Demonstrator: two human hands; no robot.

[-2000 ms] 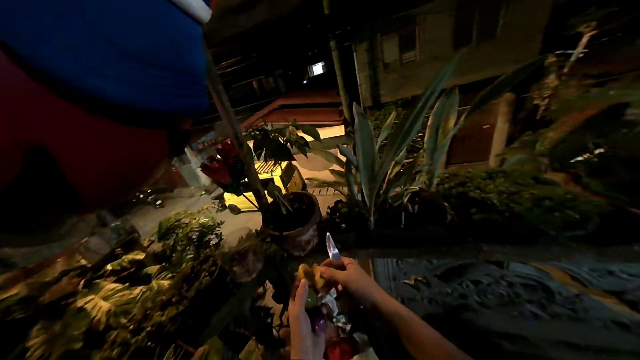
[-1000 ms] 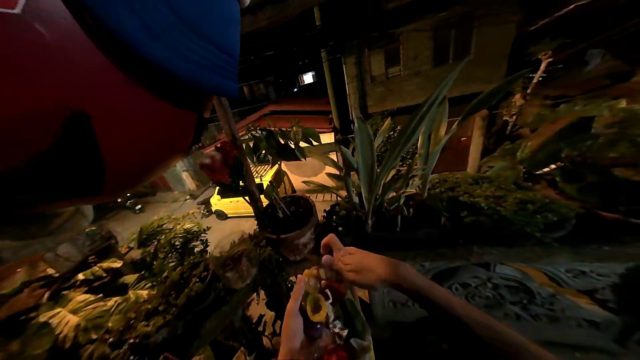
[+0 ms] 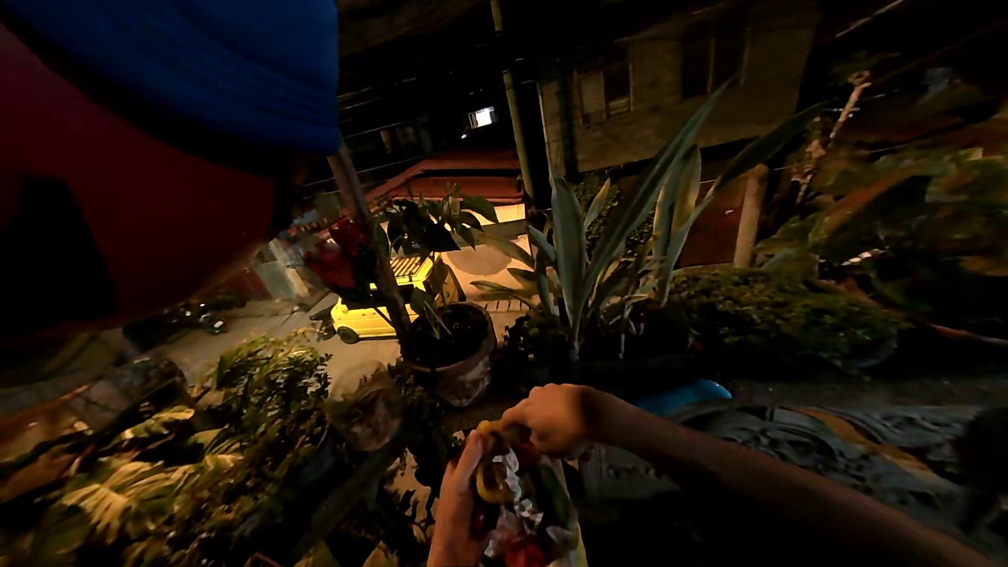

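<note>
At the bottom centre, my left hand (image 3: 458,500) is around a bundle of crumpled clear or silvery wrapping (image 3: 516,504) with red and dark parts. A yellow, ring-like piece (image 3: 494,480) shows beside its fingers. My right hand (image 3: 555,419) comes in from the right with curled fingers, its fingertips against the top of the bundle, by a small yellow piece (image 3: 490,428) at my left fingertips. Whether the right fingers pinch anything is hidden by dimness and the hand itself.
A potted plant (image 3: 461,378) stands just beyond my hands, with long-leaved plants (image 3: 575,252) to its right and leafy shrubs (image 3: 268,378) at left. A blue and red fabric-like mass (image 3: 236,71) fills the upper left. A yellow vehicle (image 3: 370,319) stands on the street below.
A shiny, pointed thing stood up by my right hand two seconds ago; it does not show there now. The right hand has curled over the bundle's top. A blue patch now shows beyond my right forearm.
</note>
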